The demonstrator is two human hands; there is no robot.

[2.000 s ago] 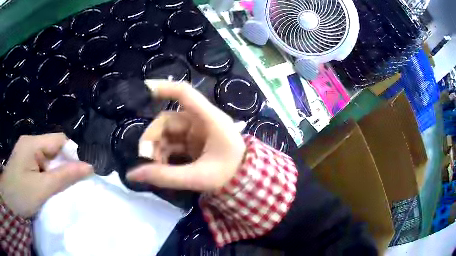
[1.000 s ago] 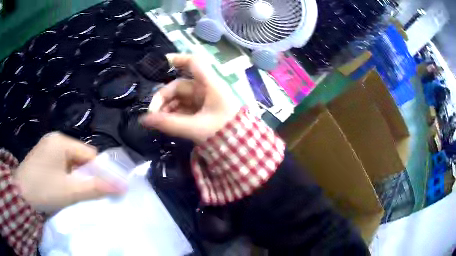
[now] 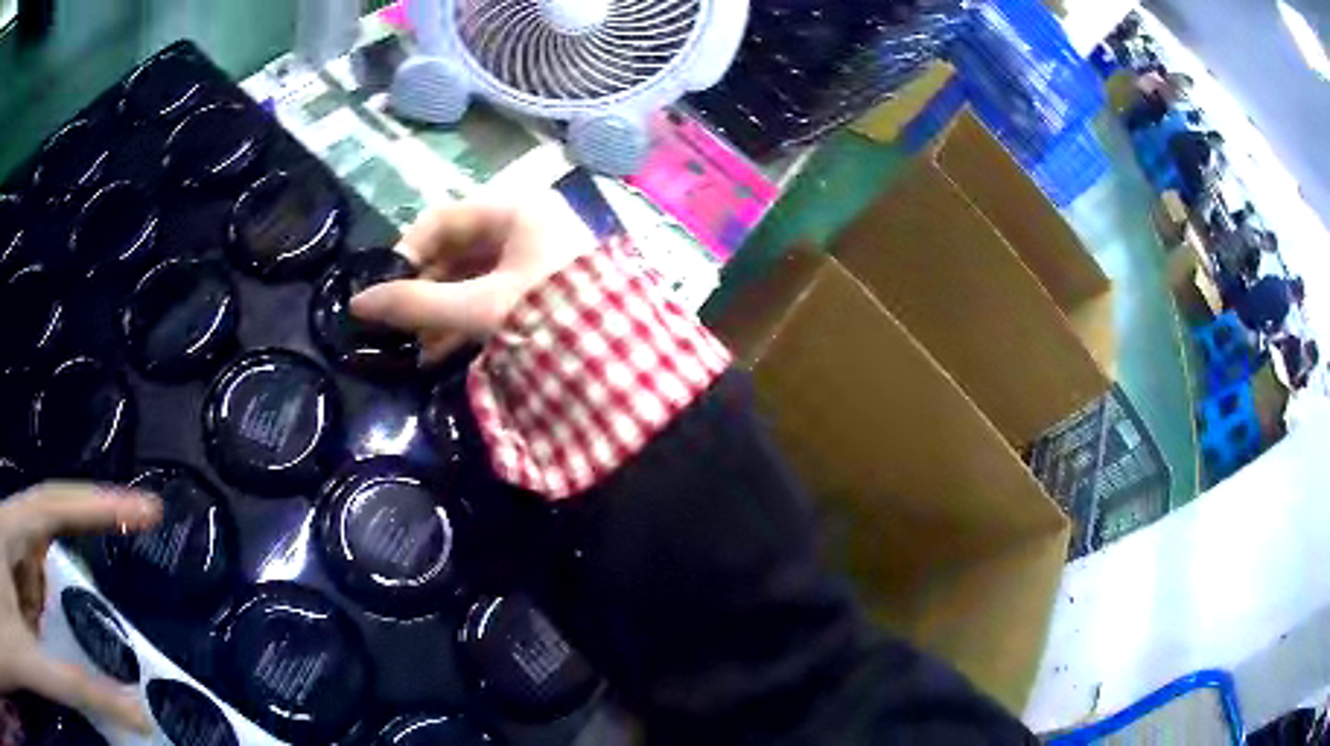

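A black tray (image 3: 299, 513) holds rows of glossy round black lids. Several nearer lids, such as this labelled lid (image 3: 387, 534), show small pale print; lids farther up look plain. My right hand (image 3: 460, 277) is on a lid (image 3: 350, 309) near the tray's right edge, fingertips at its surface; whether a label is under them cannot be seen. My left hand (image 3: 51, 598), cut off by the left edge, holds a white label sheet (image 3: 146, 663) with round black labels at the lower left, its index finger stretched over a lid.
A white fan (image 3: 576, 66) stands at the top on a printed board, beside a pink item (image 3: 700, 178). An open cardboard carton (image 3: 904, 364) is right of my right arm. Dark shiny trays and blue crates (image 3: 1028, 95) lie beyond. A blue curved bar shows at the lower right.
The view has shifted right. My right hand has come down onto a lid. The sheet in my left hand now shows black labels instead of plain white.
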